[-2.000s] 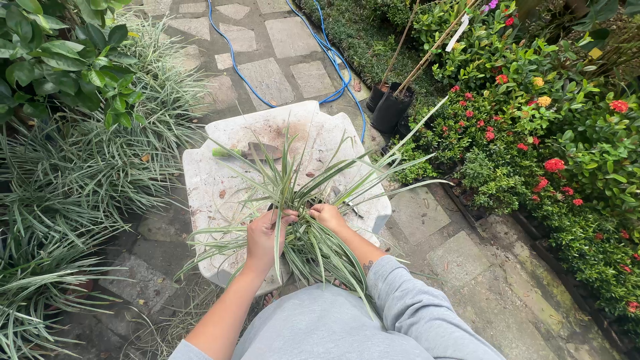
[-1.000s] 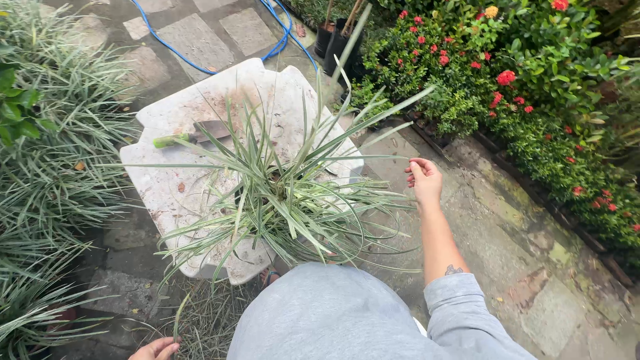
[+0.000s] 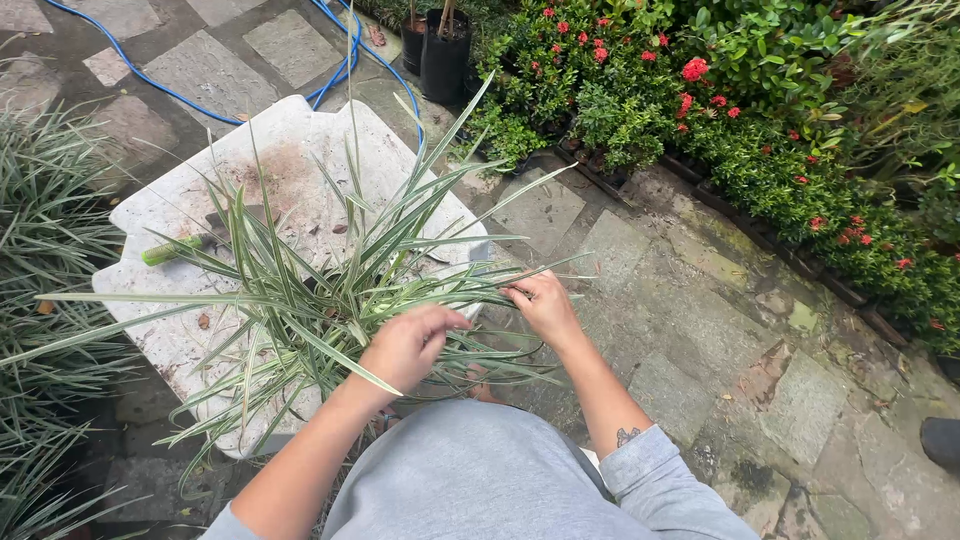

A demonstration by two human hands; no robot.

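Observation:
A potted plant with long, white-edged green leaves stands on a worn white table; its pot is mostly hidden by the foliage. My right hand pinches leaves at the plant's right side between thumb and fingers. Over the front of the plant is my left hand, slightly blurred, its fingers curved and nothing seen between them. Behind the leaves, at the table's left, lies a hand trowel with a green handle, its blade partly covered by leaves.
A blue hose runs over the stone paving beyond the table. Black plant bags stand at the back. Red-flowered shrubs line the right side, striped grassy plants the left. A dark object sits at the right edge.
My left hand has come up from low at the left to over the front of the plant. My right hand stays at the right-hand leaves. The trowel still lies on the table.

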